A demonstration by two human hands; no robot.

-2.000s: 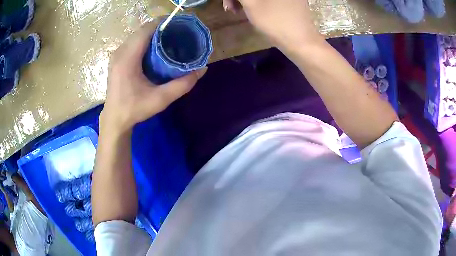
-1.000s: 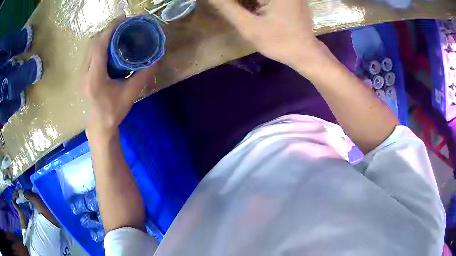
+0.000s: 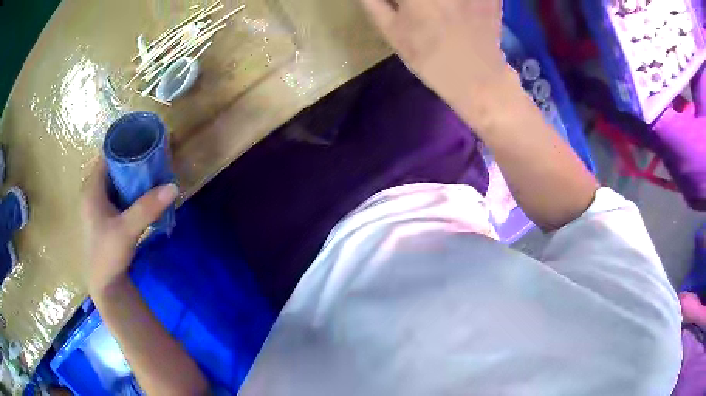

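My left hand [image 3: 116, 232] holds a blue tube body [image 3: 143, 172] with its dark open mouth up, over the table's near left edge. My right hand [image 3: 449, 50] is at the top middle, its fingers cut off by the picture's top edge, so what it holds cannot be told. A small round dish [image 3: 177, 79] sits on the table at the upper left. A loose fan of thin pale sticks [image 3: 182, 39] lies behind and beside it.
Blue assemblies with pale frilly rims [image 3: 13, 213] lie at the table's left edge. A blue tote [image 3: 85, 360] is at the lower left. A blue bin with pale round pieces [image 3: 542, 91] is at the right. A tray of small white parts [image 3: 658, 46] and another person's purple sleeve are beyond it.
The view has turned, showing more of the sticks and dish. My left hand and the tube sit lower and further left. The swab seen earlier over the tube's mouth is no longer there.
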